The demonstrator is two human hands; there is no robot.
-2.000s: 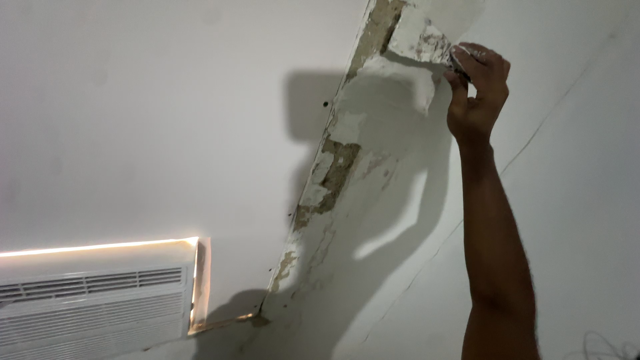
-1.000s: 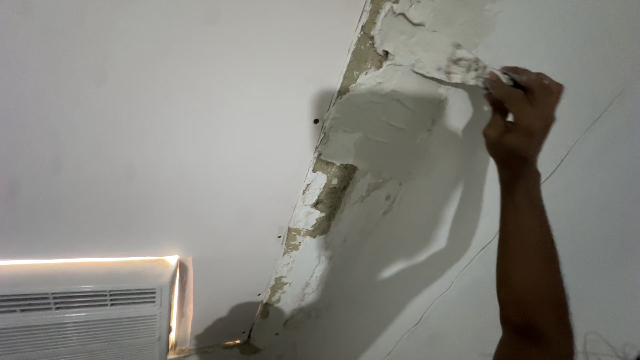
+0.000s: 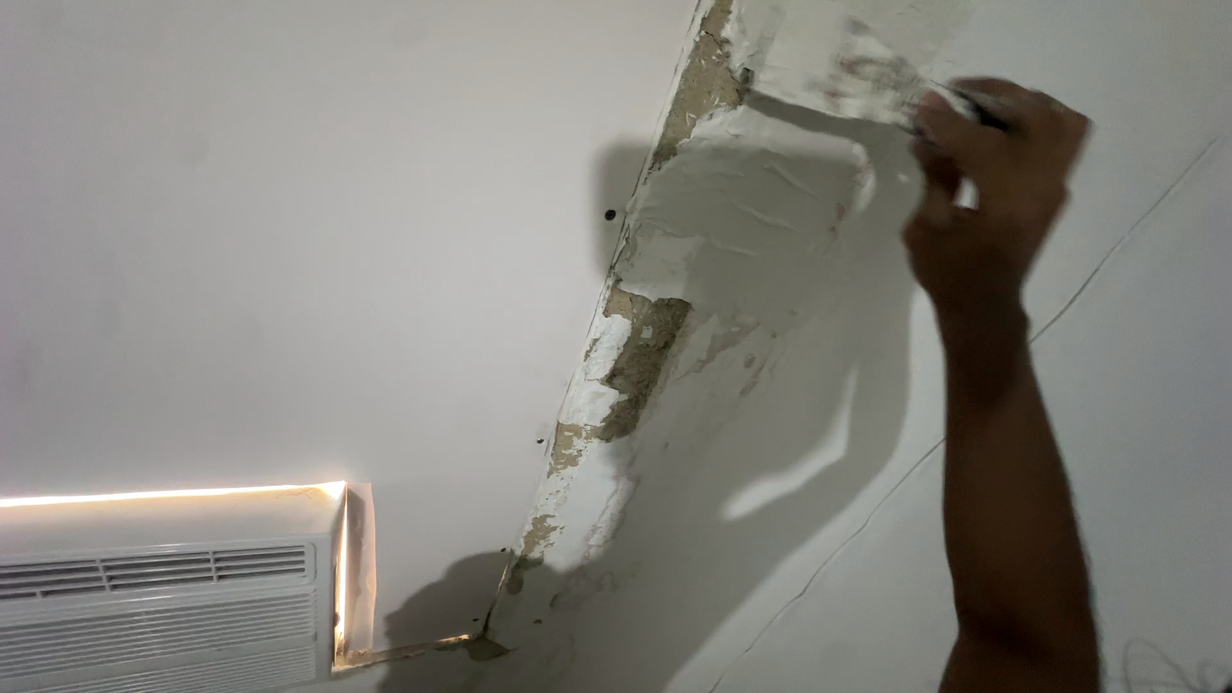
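Note:
My right hand, raised at the upper right and somewhat blurred, grips the dark handle of a putty knife. Its wide, plaster-smeared blade lies flat over the wall by the corner seam. Fresh wet plaster with ridges and a raised edge lies just below the blade. Left of it, along the seam, old coating has flaked off and bare tan and grey patches show. My left hand is out of view.
A white air conditioner sits in a lit opening at the lower left. Dark holes dot the smooth panel beside the seam. A long thin crack runs diagonally behind my forearm. Shadows of my arm fall across the wall.
Fresh plaster covers more of the wall by the seam than two seconds ago. My right hand has moved right along the wall, still holding the knife.

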